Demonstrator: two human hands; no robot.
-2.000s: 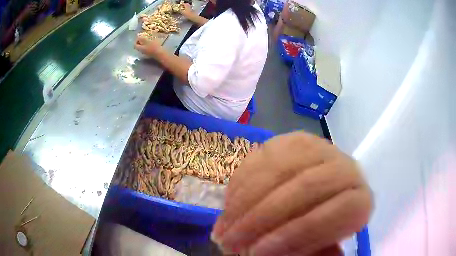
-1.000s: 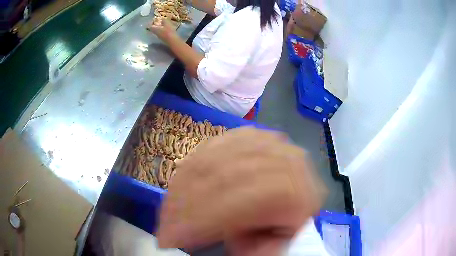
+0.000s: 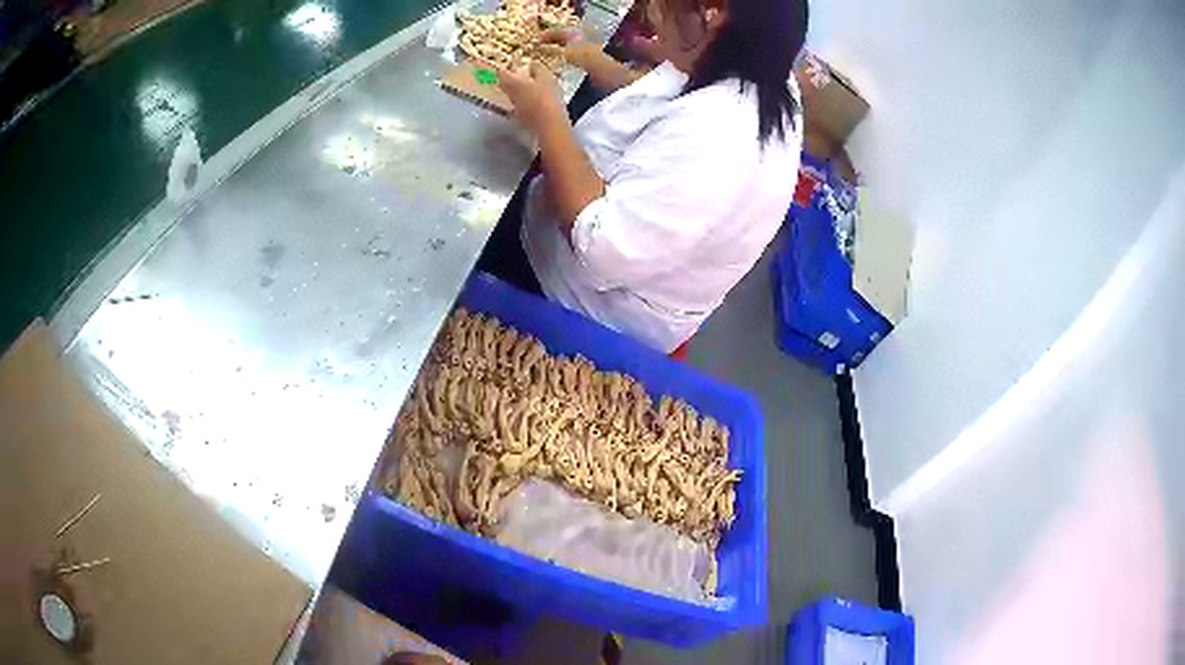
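A large blue crate (image 3: 760, 520) stands beside the bench, nearest in front of me. It holds dense rows of tan bent limbs (image 3: 572, 422). A pale flat sheet (image 3: 604, 535) shows at the crate's near side, where no limbs cover it. Neither of my hands can be made out. Small brown shapes are cut off at the bottom edge, too little to tell what they are.
The metal bench (image 3: 293, 299) runs along the left beside the green belt (image 3: 104, 169). Brown cardboard (image 3: 156, 546) bears thin sticks and a small white disc (image 3: 57, 617). A seated person in white (image 3: 689, 195) works beyond the crate. More blue crates (image 3: 825, 292) stand on the floor.
The large blurred hand that covered part of the crate has left the picture. The crate's right side and pale sheet now show. The view has shifted, and the bench and crate appear farther right.
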